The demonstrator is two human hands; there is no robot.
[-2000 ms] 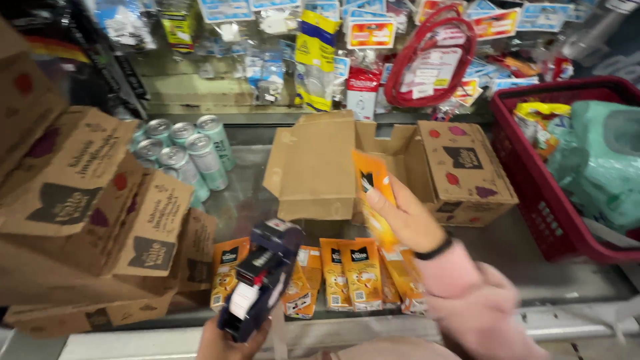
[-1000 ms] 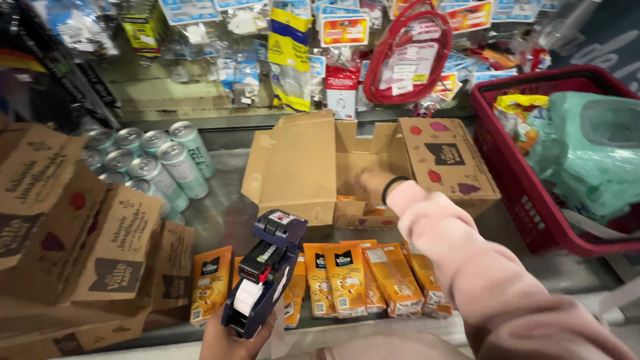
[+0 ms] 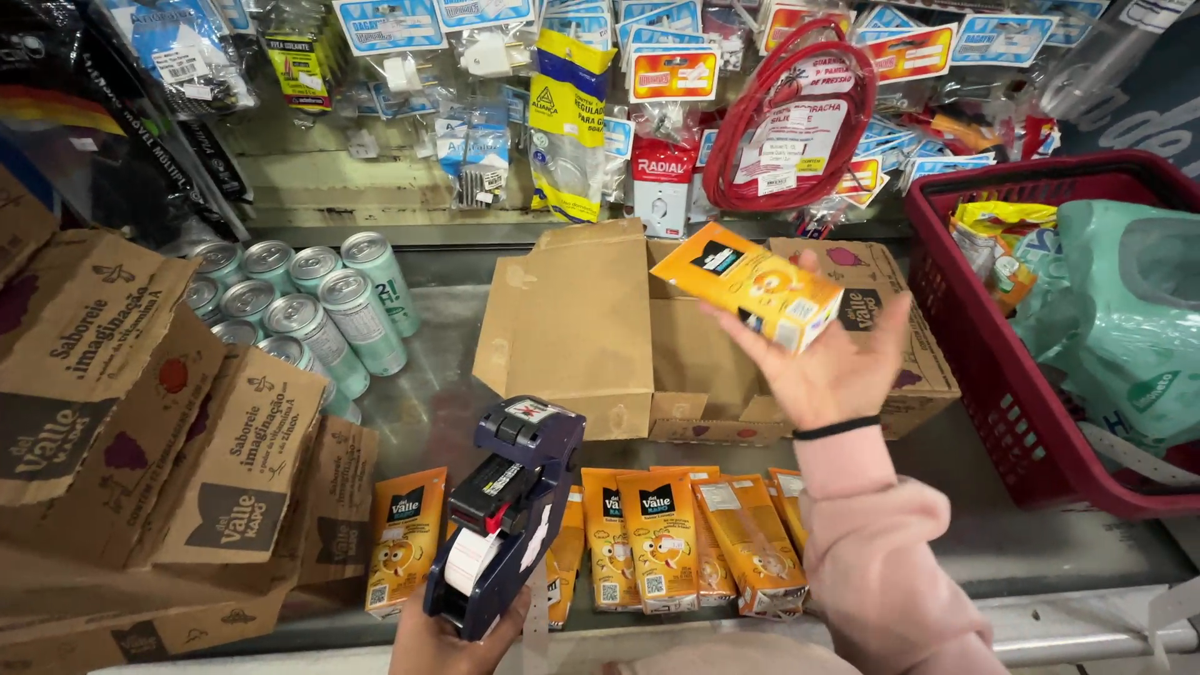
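Note:
My left hand (image 3: 459, 628) grips a dark blue price labeling gun (image 3: 506, 506), its roll of labels showing, above the front of the metal shelf. In my right hand (image 3: 830, 361), palm up, lies an orange juice carton (image 3: 750, 286), held over the opened cardboard box (image 3: 703, 347). Several more orange juice cartons (image 3: 656, 539) lie in a row along the shelf's front edge, some overlapping. The labeling gun hides part of that row. A dark band circles my right wrist, below a pink sleeve.
Stacked cardboard juice boxes (image 3: 234, 459) fill the left side. Several pale green cans (image 3: 361, 319) stand behind them. A dark red shopping basket (image 3: 1041, 450) holding a green plastic package (image 3: 1134, 319) is at the right. Packaged hardware (image 3: 567, 131) and a red rubber ring (image 3: 722, 159) hang behind.
One second ago my right hand was down in the opened box; now it is raised above it with a juice carton. My left hand still grips the labeling gun.

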